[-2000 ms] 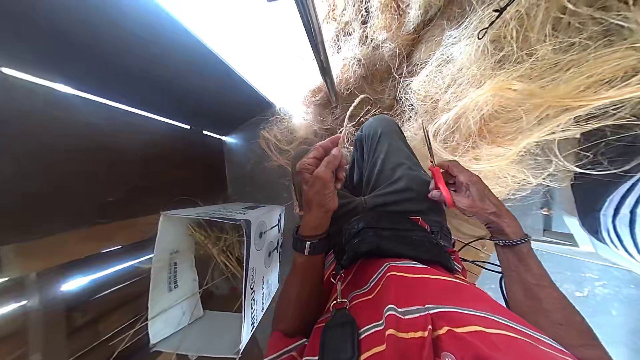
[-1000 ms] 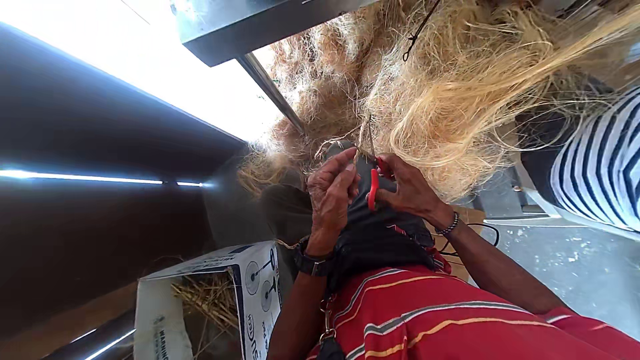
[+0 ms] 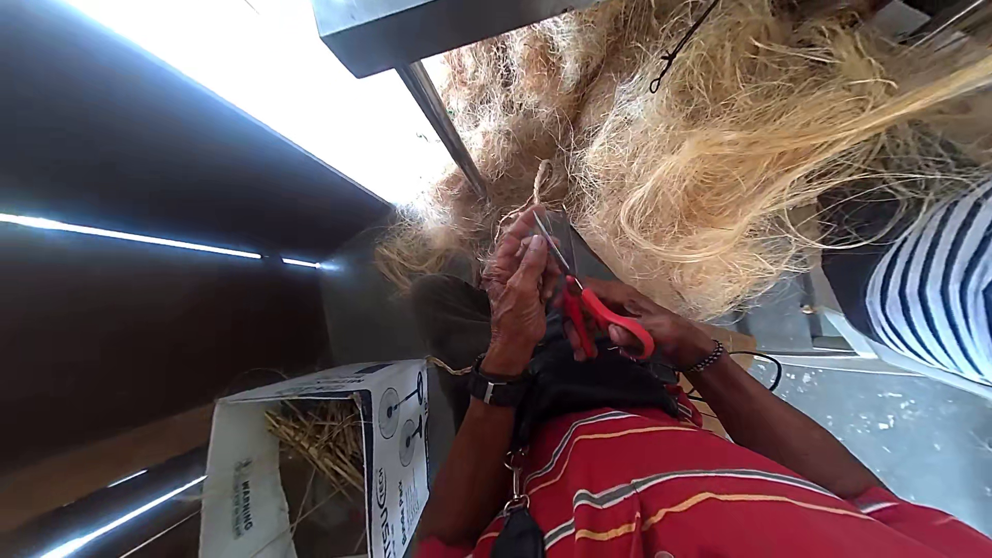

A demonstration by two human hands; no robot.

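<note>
My right hand (image 3: 639,318) holds a pair of scissors with red handles (image 3: 620,319), the blades parted a little and pointing up and left across my left fingertips. My left hand (image 3: 515,287) is raised beside them, its thumb and fingers pinching a thin strand of twisted fibre cord (image 3: 540,182) that loops up beyond the fingertips. Just past both hands lies a large heap of loose, pale natural fibre (image 3: 682,178). Exactly where the blades meet the cord cannot be told.
An open cardboard box (image 3: 252,496) holding dry stalks (image 3: 322,442) stands at lower left. A metal beam (image 3: 449,39) and its leg (image 3: 442,124) are ahead. Another person in a striped top (image 3: 934,287) is at the right. A dark panel (image 3: 139,310) lies along the left.
The scissors in my right hand have moved left from beside my knee to my left hand, and their blades now cross its fingertips. The view has shifted, bringing the metal beam in.
</note>
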